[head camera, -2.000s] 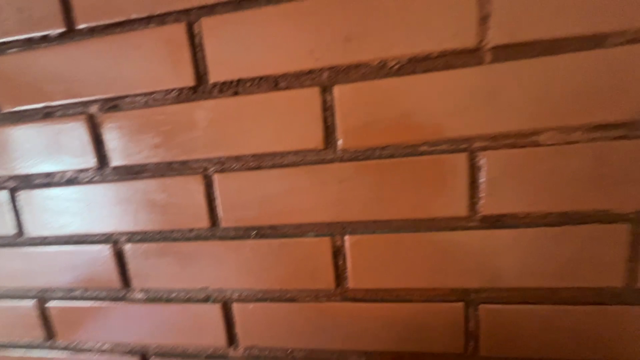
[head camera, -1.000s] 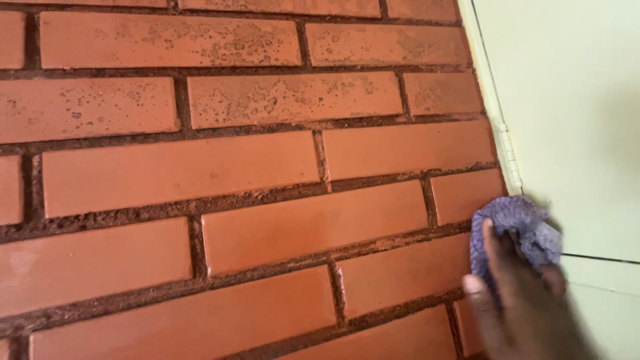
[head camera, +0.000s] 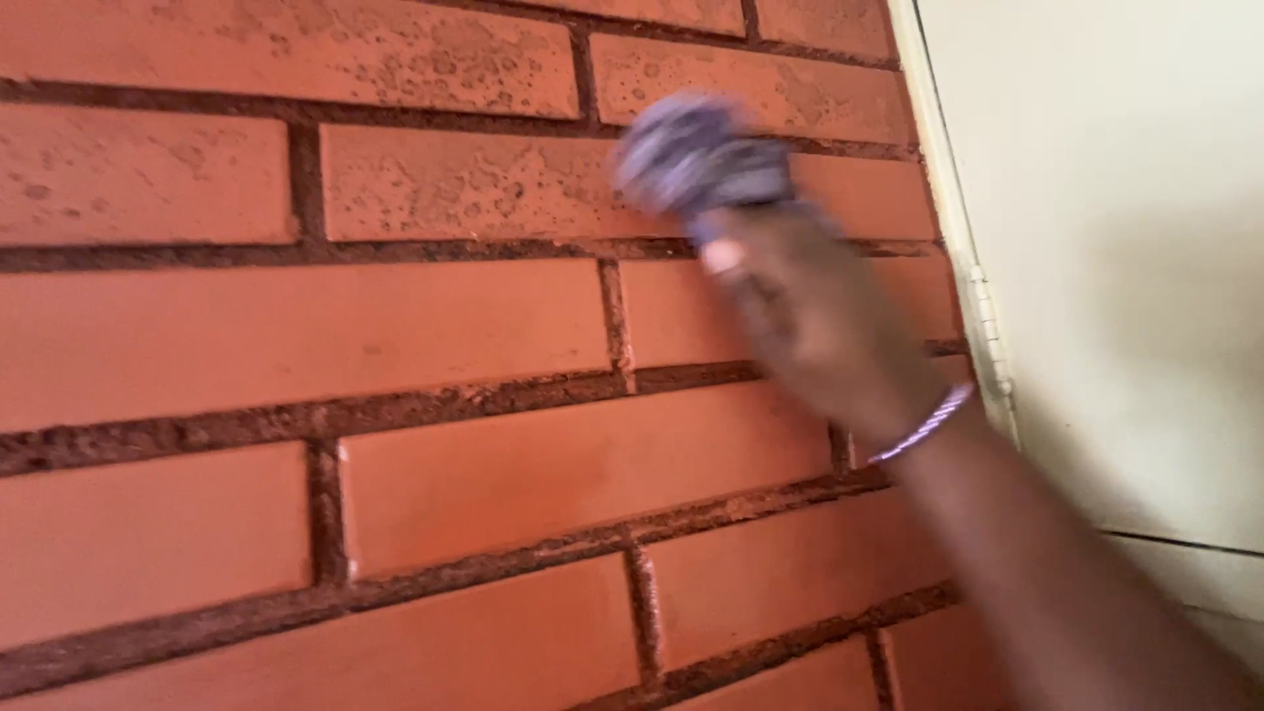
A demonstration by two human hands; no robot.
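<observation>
My right hand [head camera: 810, 306], with a thin light bracelet [head camera: 926, 425] at the wrist, grips a bunched purple-grey cloth [head camera: 701, 158]. Both are blurred. The cloth lies against the red brick wall [head camera: 474, 326], over the spotted bricks right of the middle. Dark round marks and blotches cover the faces of the upper bricks [head camera: 464, 183], while the lower bricks [head camera: 583, 474] look smooth and even in colour. Rough dark joints run between the bricks. My left hand is out of view.
A pale cream panel or door [head camera: 1106, 197] borders the wall on the right, with a metal hinge [head camera: 987, 326] along its edge. A dark horizontal gap [head camera: 1185, 542] crosses it low down, behind my forearm.
My right hand has moved up and left with the cloth, from beside the wall's right edge onto the spotted bricks. Two seconds ago only bricks were in view; the view has shifted.
</observation>
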